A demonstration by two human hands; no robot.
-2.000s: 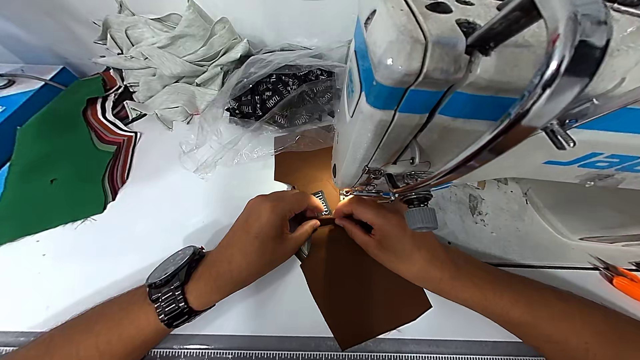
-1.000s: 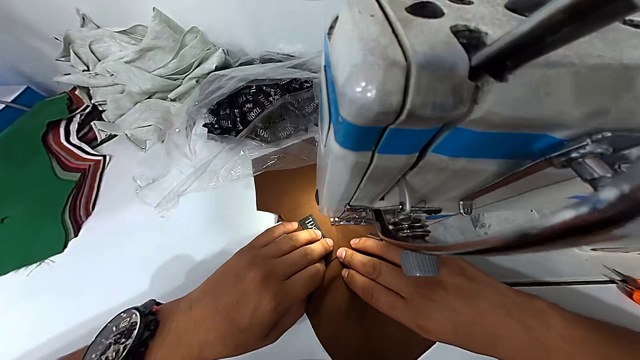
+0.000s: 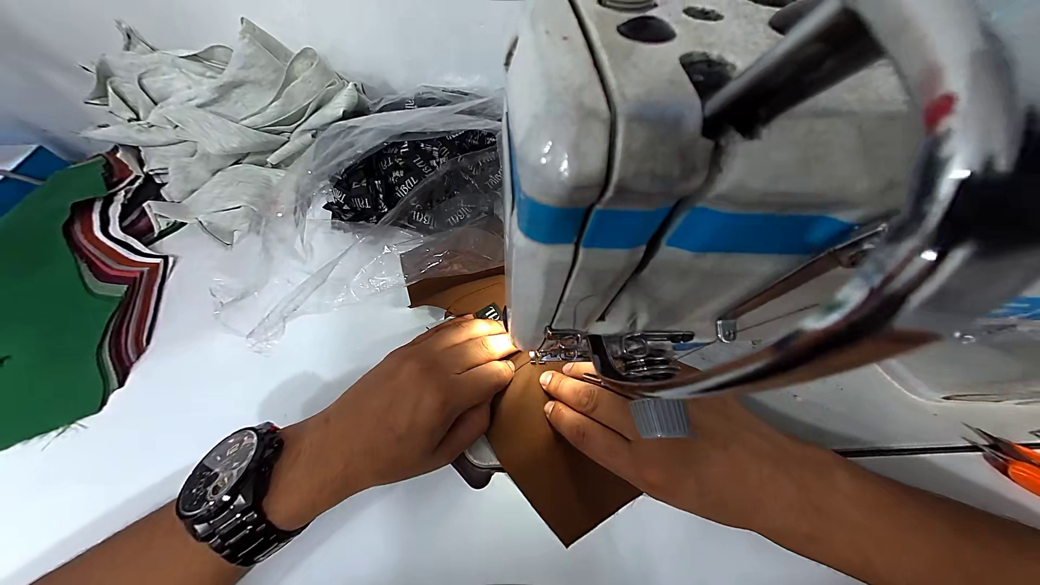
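A brown fabric piece lies under the lit needle area of a white and blue sewing machine. My left hand, with a black watch on its wrist, rests palm down on the fabric's left side, fingertips beside the presser foot. Just beyond those fingers a small dark woven label shows on the fabric, partly hidden by the machine head. My right hand presses flat on the fabric's right side, its fingertips just in front of the presser foot and partly behind a round knob.
A clear plastic bag of black printed labels lies behind my left hand. Crumpled pale grey fabric is heaped at the back left. Stacked cut pieces, green on top, lie at the left edge. Orange-handled thread snips lie at the far right.
Two seconds ago my fingers pinched a fold of the brown fabric; now both hands lie flat on it. The label has moved away from me, past my left fingers. The view has shifted closer.
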